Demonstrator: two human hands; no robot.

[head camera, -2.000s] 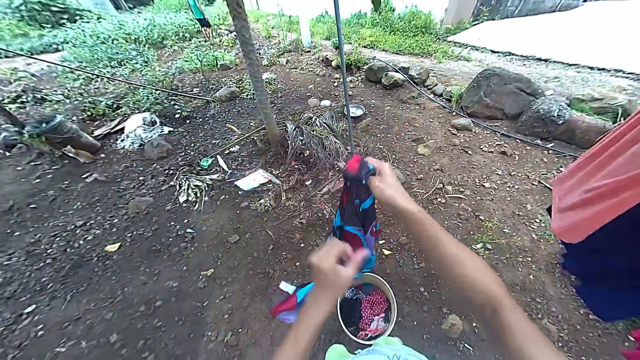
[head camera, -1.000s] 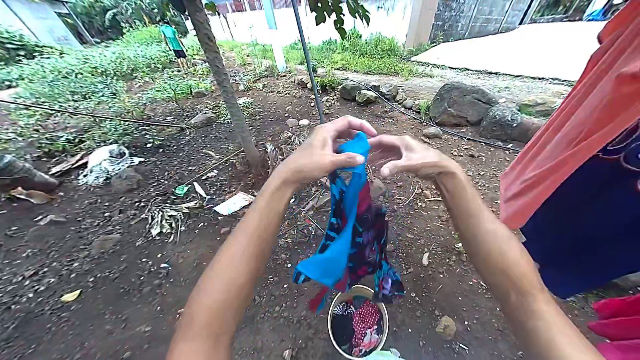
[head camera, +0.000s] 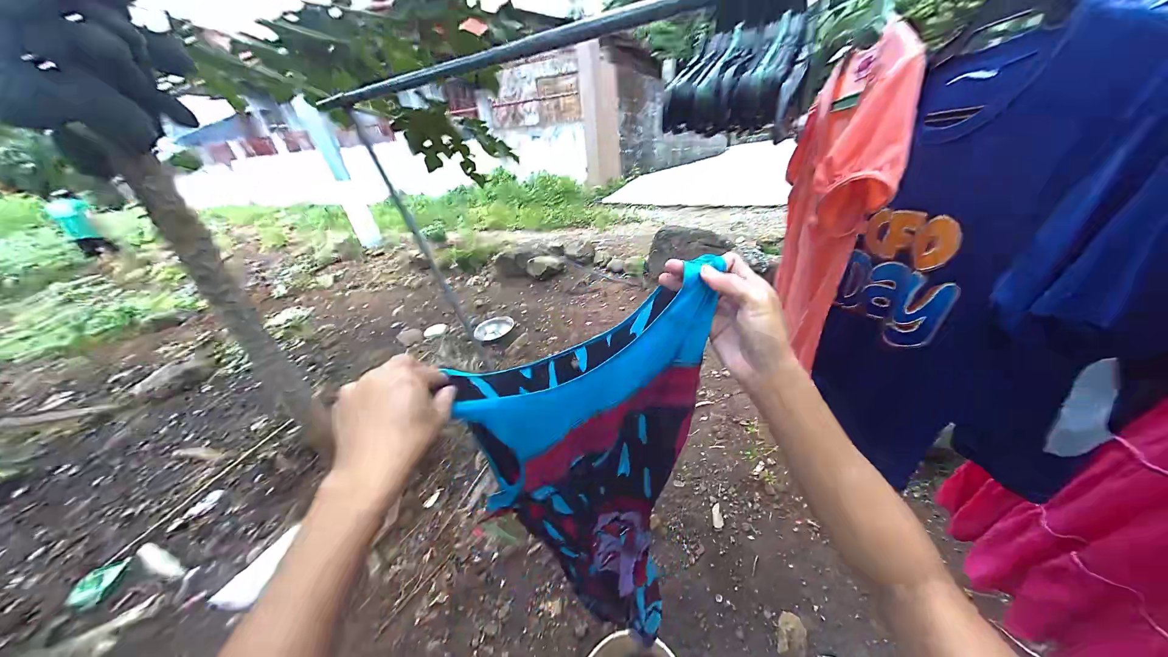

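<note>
A garment point(head camera: 593, 447) with a bright blue band and a black, red and blue pattern hangs stretched between my hands. My left hand point(head camera: 388, 415) grips one end of the blue band, while my right hand point(head camera: 739, 310) pinches the other end, higher up. Its lower part narrows and hangs over the rim of a bucket point(head camera: 630, 644) at the bottom edge; the bucket's contents are hidden.
Overhead runs a metal pole point(head camera: 511, 46) with black hangers point(head camera: 739, 82), an orange shirt point(head camera: 849, 182) and a dark blue shirt point(head camera: 967, 210). Pink cloth point(head camera: 1077, 538) hangs lower right. A tree trunk point(head camera: 219, 292) stands left; a metal bowl point(head camera: 494, 329) lies behind. A person point(head camera: 75, 222) is far left.
My hands have moved apart, spreading the blue band that they held close together one second ago. The view has tilted up, and the pole with the hangers now shows.
</note>
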